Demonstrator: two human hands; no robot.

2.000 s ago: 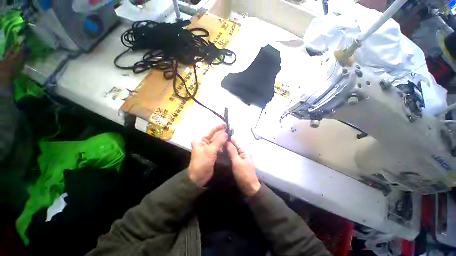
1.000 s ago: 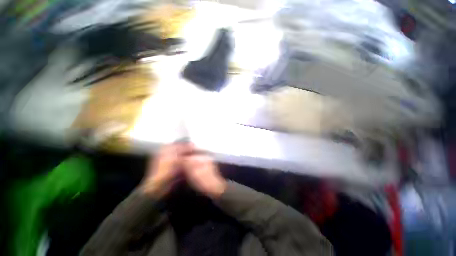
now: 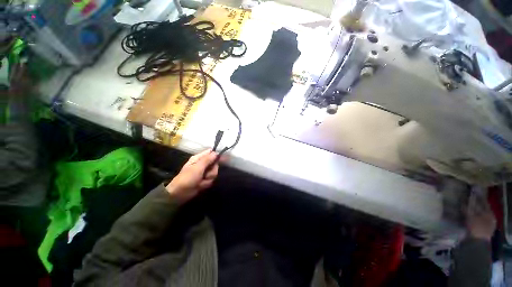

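My left hand (image 3: pixel 196 172) is closed on the black cord (image 3: pixel 238 120) at the table's front edge. A short dark end sticks up from its fingers. The cord runs back to a tangled black heap (image 3: pixel 163 47) on the cardboard sheet with yellow tape (image 3: pixel 188 112). A black cut piece (image 3: pixel 272 66) lies flat on the white table, left of the machine. My right hand (image 3: pixel 480 216) is far to the right, at the table's right end, small and blurred; whether it holds anything cannot be told.
The cream-white sewing machine (image 3: pixel 415 101) stands on the table (image 3: pixel 337 179) at the right. White fabric (image 3: pixel 421 22) lies behind it. Bright green fabric (image 3: pixel 101 171) hangs at the left, near another person's blurred arm (image 3: pixel 19 162). A red bin (image 3: pixel 376 249) is below the table.
My hands were together at the cord's end and are now apart. My right hand has moved far right. My left hand keeps the cord near the table edge. The view has also shifted.
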